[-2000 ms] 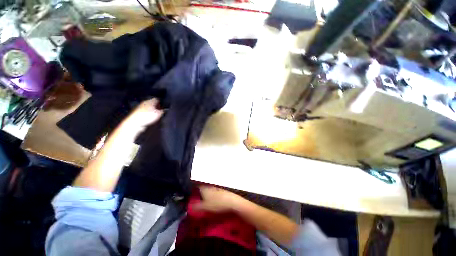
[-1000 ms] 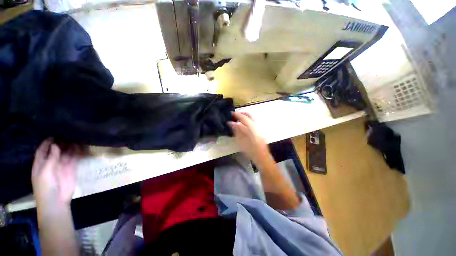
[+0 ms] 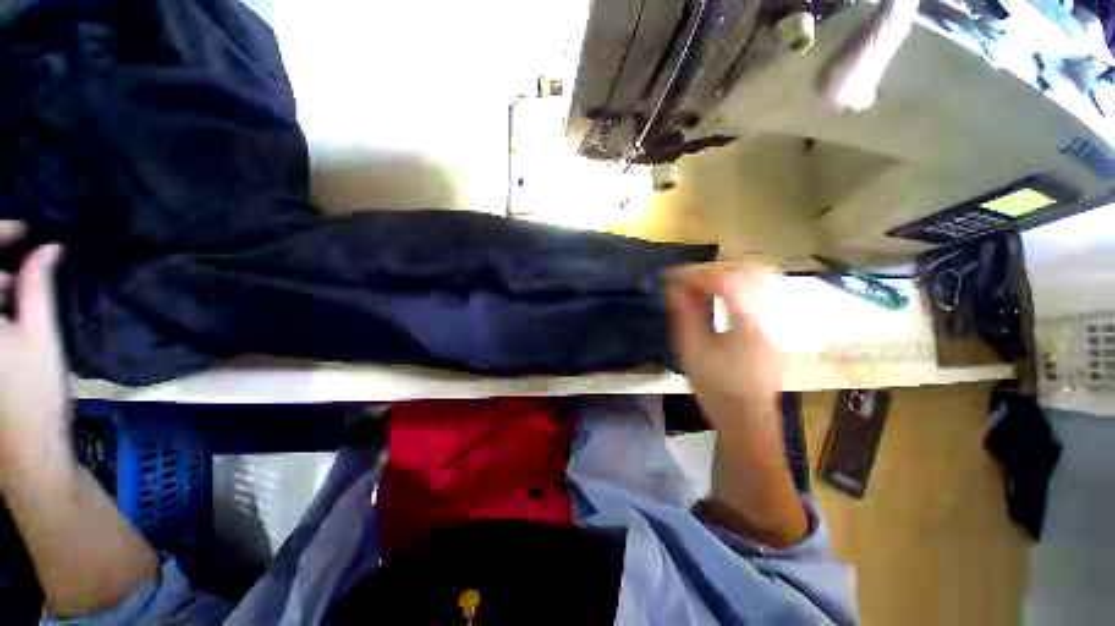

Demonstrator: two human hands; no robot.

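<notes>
A dark garment (image 3: 135,159) lies bunched at the left of the white table. Its long sleeve or trouser leg (image 3: 440,294) stretches flat to the right along the table's front edge, in front of the needle area. My right hand (image 3: 724,324), slightly blurred, grips the open end of this tube with fingers bent. My left hand (image 3: 31,330) is at the left edge of the picture, partly cut off, at the garment's left side; whether it grips the cloth cannot be told. The cream sewing machine (image 3: 893,147) stands behind, its needle and presser foot (image 3: 648,147) above the cloth's far side.
Green thread snips (image 3: 871,289) lie right of my right hand. A dark phone (image 3: 855,440) lies on a lower tan surface at right. A black cloth (image 3: 1025,459) hangs near a white basket (image 3: 1076,355). A blue crate (image 3: 169,483) is below the table at left.
The tube's end has moved right with my right hand and now lies straighter. My left hand has moved to the left edge. The view has shifted; earlier the garment lay bunched farther back.
</notes>
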